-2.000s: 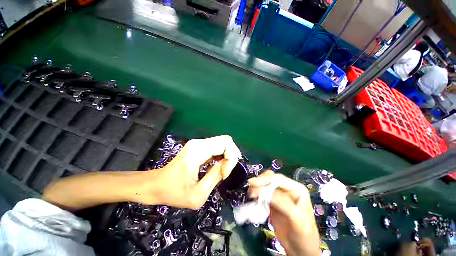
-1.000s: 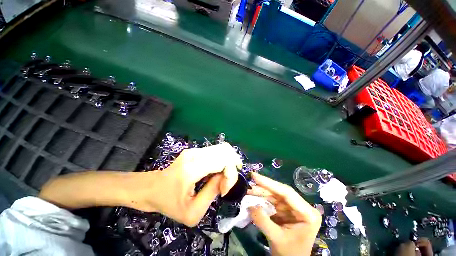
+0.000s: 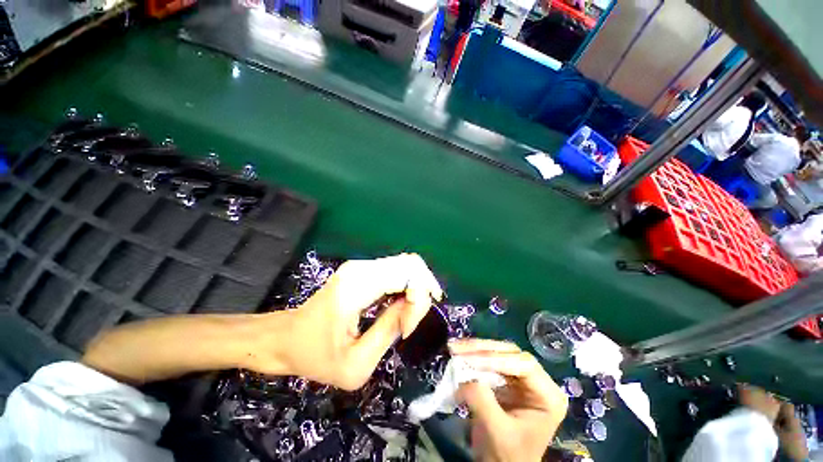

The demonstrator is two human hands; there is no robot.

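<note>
My left hand (image 3: 361, 320) pinches a dark round-edged piece (image 3: 424, 334) between thumb and fingers, above a heap of black pieces with shiny metal fittings (image 3: 307, 420). The rest of that piece is hidden by my fingers. My right hand (image 3: 514, 397) holds a crumpled white cloth (image 3: 442, 392) just right of the dark piece. The cloth hangs down to the left of my right thumb. I cannot tell whether the cloth touches the piece.
A black compartment tray (image 3: 135, 244) lies left, with black pieces along its far edge. Small round parts (image 3: 596, 408), a clear round container (image 3: 548, 334) and white paper (image 3: 637, 401) lie right. Beyond are a metal post (image 3: 686, 122), blue bin (image 3: 588, 152), red tray (image 3: 713, 226) and another person's sleeve (image 3: 735, 440).
My right hand has shifted slightly with the cloth beside the piece, which my left hand still holds. The other person's sleeve has come into view at the lower right. The camera view has shifted a little.
</note>
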